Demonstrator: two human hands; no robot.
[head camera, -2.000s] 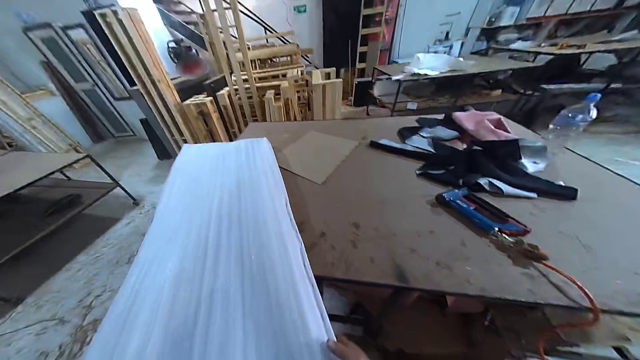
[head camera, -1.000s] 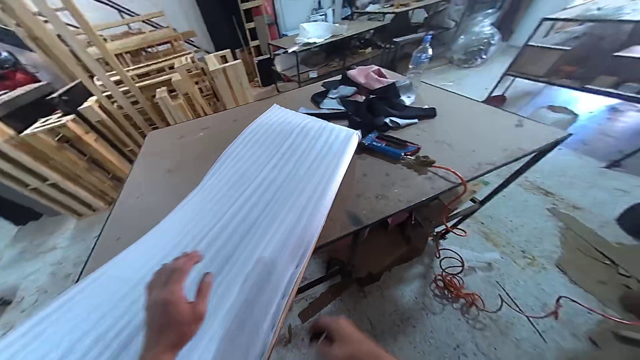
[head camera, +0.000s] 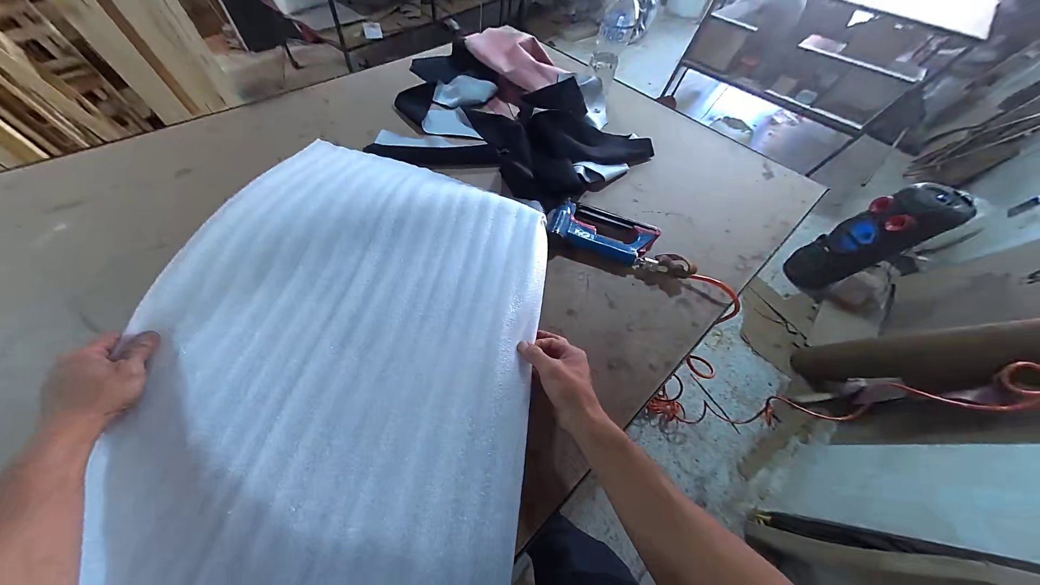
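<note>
A long piece covered in white foam sheet lies over the worktable and runs down out of view at the bottom. My left hand grips its left edge, thumb on top. At the right edge my right hand pinches the foam between thumb and fingers. What lies beneath the foam is hidden. Just past its far right corner lies a blue pneumatic stapler, joined to an orange air hose. Black, grey and pink fabric scraps are heaped behind it.
The worktable reaches beyond the foam on both sides. A clear plastic bottle stands by the fabric. Wooden frames are stacked at the back left. Coiled hose and a brown roll are at the right.
The view has turned and come closer to the foam. One second ago my left hand was spread above the foam and my right was off its edge; now both hold its edges.
</note>
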